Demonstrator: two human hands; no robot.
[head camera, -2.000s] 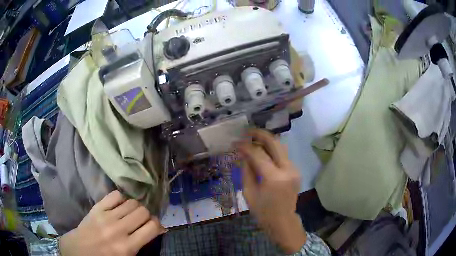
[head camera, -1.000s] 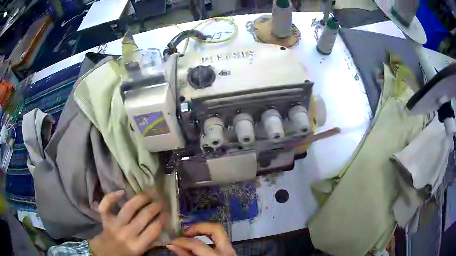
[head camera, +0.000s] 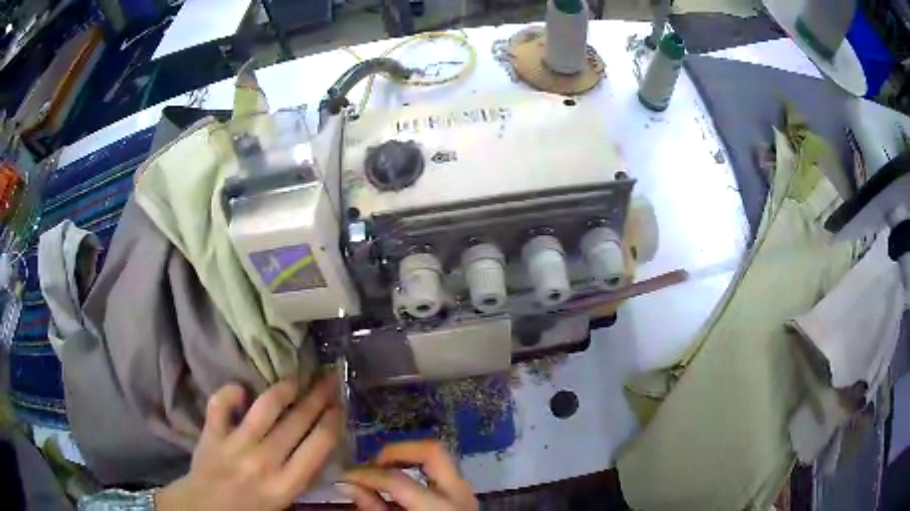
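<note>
The cream overlock machine (head camera: 479, 150) stands in the middle, with four ribbed dials below its body. A pale green fabric piece (head camera: 205, 230) and a grey-brown garment piece (head camera: 140, 319) lie bunched at its left side. My left hand (head camera: 264, 449) lies on the cloth just below the needle area, fingers bent, pressing it. My right hand (head camera: 414, 481) is at the table's front edge, thumb and fingers pinching the cloth's near edge. The needle area is mostly hidden by the machine head.
Brown trimmings (head camera: 449, 409) lie on a blue patch before the machine. Green-topped thread cones (head camera: 661, 80) stand behind it. Pale green pieces (head camera: 718, 389) hang at right. Blue plaid cloth (head camera: 60, 250) lies at left. A dark round lamp-like object juts in at the right edge.
My right hand has come from the machine's front plate down to the cloth edge and now pinches it. My left hand has moved right and up, beside the needle area. The view has shifted.
</note>
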